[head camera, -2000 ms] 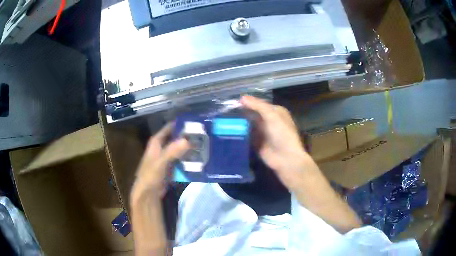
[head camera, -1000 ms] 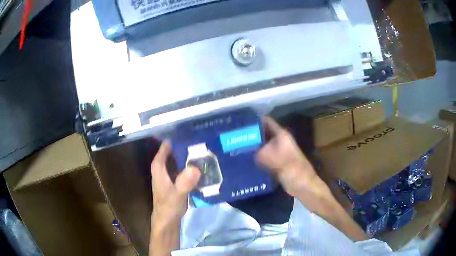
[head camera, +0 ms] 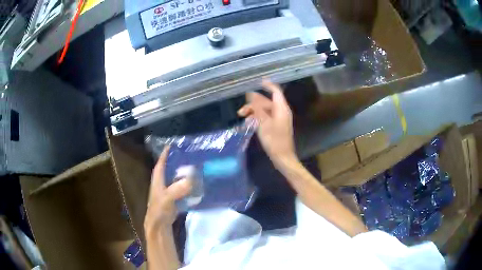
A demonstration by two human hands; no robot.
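A navy smartwatch gift box (head camera: 224,187) with a light-blue patch and a blurred pale watch picture is in clear film above my lap. The glossy film (head camera: 203,141) extends beyond its far edge. My left hand (head camera: 165,198) grips the box at its left side, thumb on its face. My right hand (head camera: 268,118) is near the film's far right corner, fingers apart and blurred, with nothing seen in it. The heat sealer (head camera: 185,63) is just ahead, its long sealing jaw (head camera: 227,83) beyond the box and not touching it.
A supply carton (head camera: 470,171) with many filmed navy boxes is at right, beside small brown cartons (head camera: 338,161). A film carton (head camera: 407,45) is beyond. A receiving carton (head camera: 74,211) with a navy item (head camera: 134,253) is at left. A dark grey case (head camera: 47,116) stands far left.
The box has moved back from the sealing jaw towards me. My right hand has let go of it and opened. The supply carton's flap no longer covers part of its boxes.
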